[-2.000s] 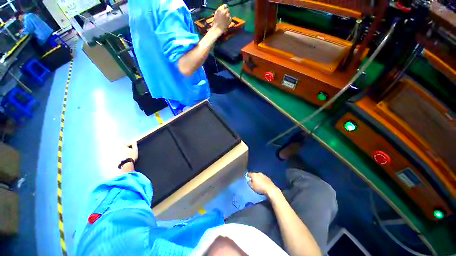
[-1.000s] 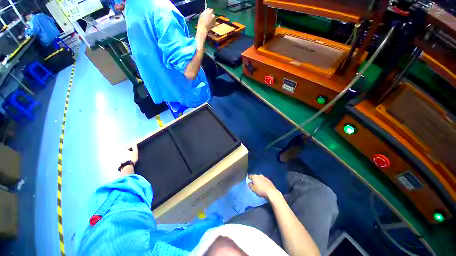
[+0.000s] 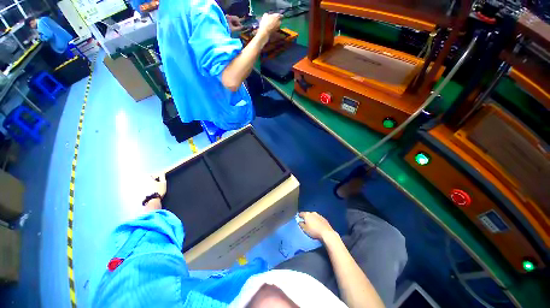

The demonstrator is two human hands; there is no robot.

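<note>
The black foam-lined tray [image 3: 247, 165] lies on top of the cardboard carton [image 3: 253, 234] in front of my knees. A divider splits it into two compartments, and both look bare. My left hand [image 3: 158, 186] is at the tray's left edge, gripping the rim, with some fingers hidden. My right hand [image 3: 313, 225] is low beside the carton's near right corner, above my lap, apart from the tray. Its fingers are curled, and a small pale bluish patch shows at the fingertips; I cannot tell whether it is a held object.
Two orange-brown pressing machines [image 3: 356, 96] stand on the green-topped bench [image 3: 338, 135] at right. A pale air hose [image 3: 416, 111] hangs across their fronts. A blue-coated coworker [image 3: 202, 66] is just beyond the carton. Blue stools [image 3: 24, 123] are far left.
The coworker's raised arm moved left and up, then came back to the right. The carton, tray and both my hands stay almost where they were.
</note>
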